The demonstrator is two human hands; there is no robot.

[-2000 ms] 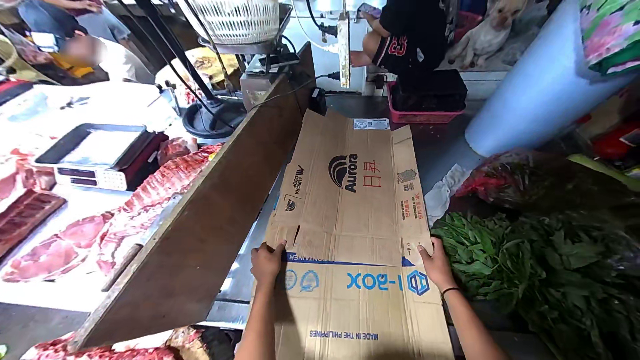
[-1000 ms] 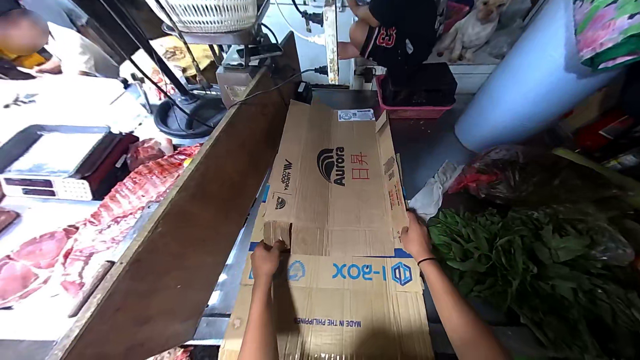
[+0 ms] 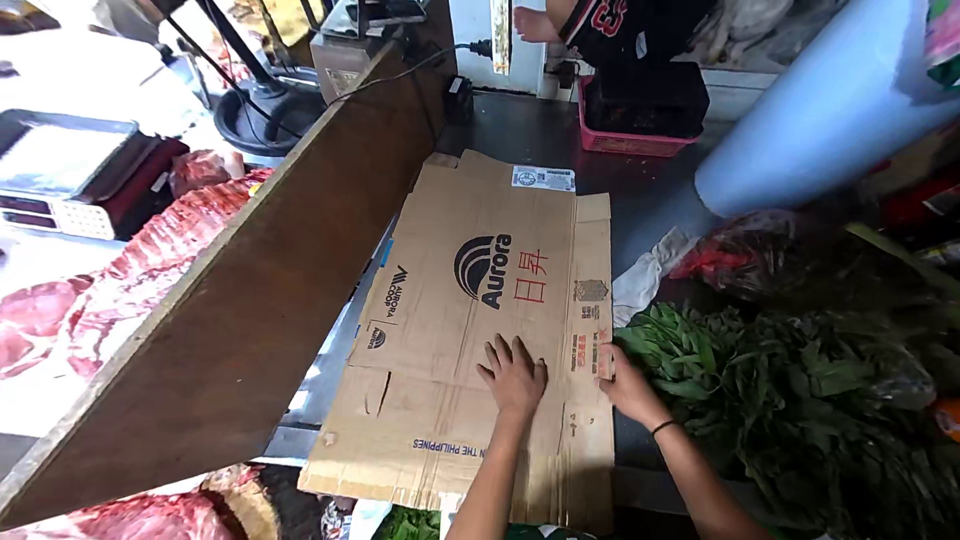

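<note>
Two flattened cardboard pieces lie overlapped on the dark tabletop; the upper printed cardboard sheet [image 3: 480, 225] partly covers the lower cardboard sheet [image 3: 390, 450]. My left hand [image 3: 516, 377] rests with its fingers spread on the upper sheet, right of its middle. My right hand [image 3: 628, 386] is at the right edge of the cardboard, thumb and fingers around that edge. It wears a thin dark band at the wrist.
A wooden board [image 3: 247, 270] stands along the left side, with raw meat [image 3: 165, 262] and a digital scale [image 3: 67, 172] beyond it. Leafy greens [image 3: 720, 382] lie close on the right. A pink basket [image 3: 637, 142], a blue roll [image 3: 817, 120] and a seated person are farther back.
The upper sheet has come down over more of the lower one, covering its blue print. My left hand has left the left edge and moved right onto the sheet.
</note>
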